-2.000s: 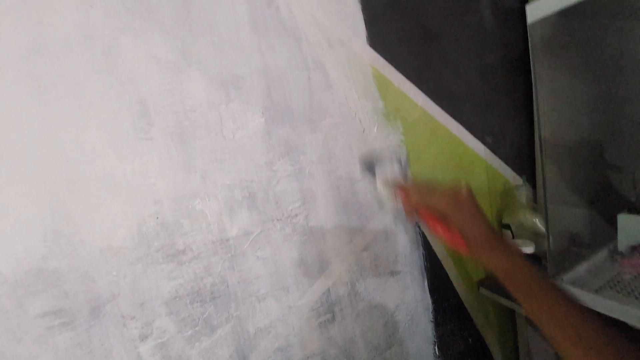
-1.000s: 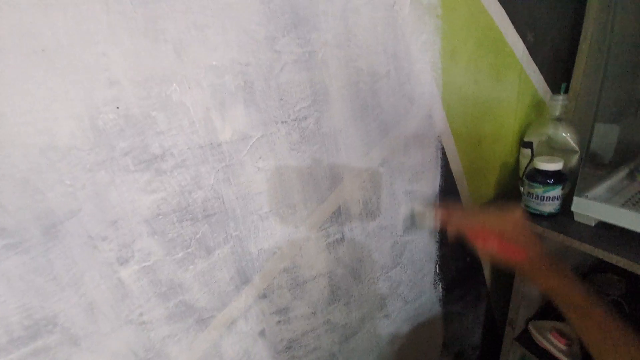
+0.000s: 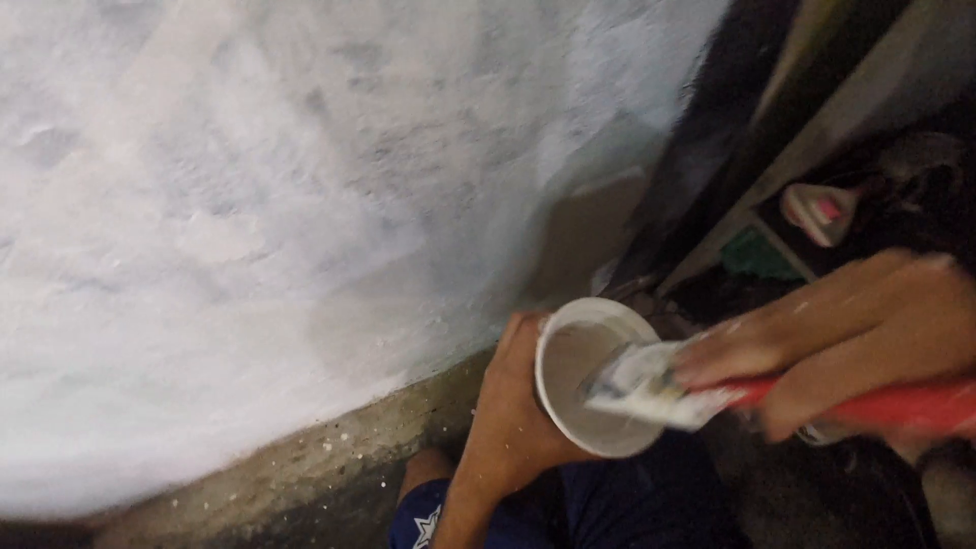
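Note:
My left hand is wrapped around a white plastic cup and holds it with its mouth facing up, close to the foot of the wall. Greyish-white paint seems to lie inside. My right hand, slightly blurred, grips a paintbrush by its red handle. The paint-smeared head of the brush is over the mouth of the cup, its bristles at or just inside the opening; which of these cannot be told. Behind both hands stands the wall, covered in uneven white paint with grey patches.
A dark painted strip borders the white area on the right. Beyond it, a white and pink object and a green item lie in a dim nook. Paint specks dot the bare wall base. My knees in dark blue cloth are below.
My right hand has moved with the brush from the wall's right edge to the cup. My left hand and the cup have come into sight as the view swung down.

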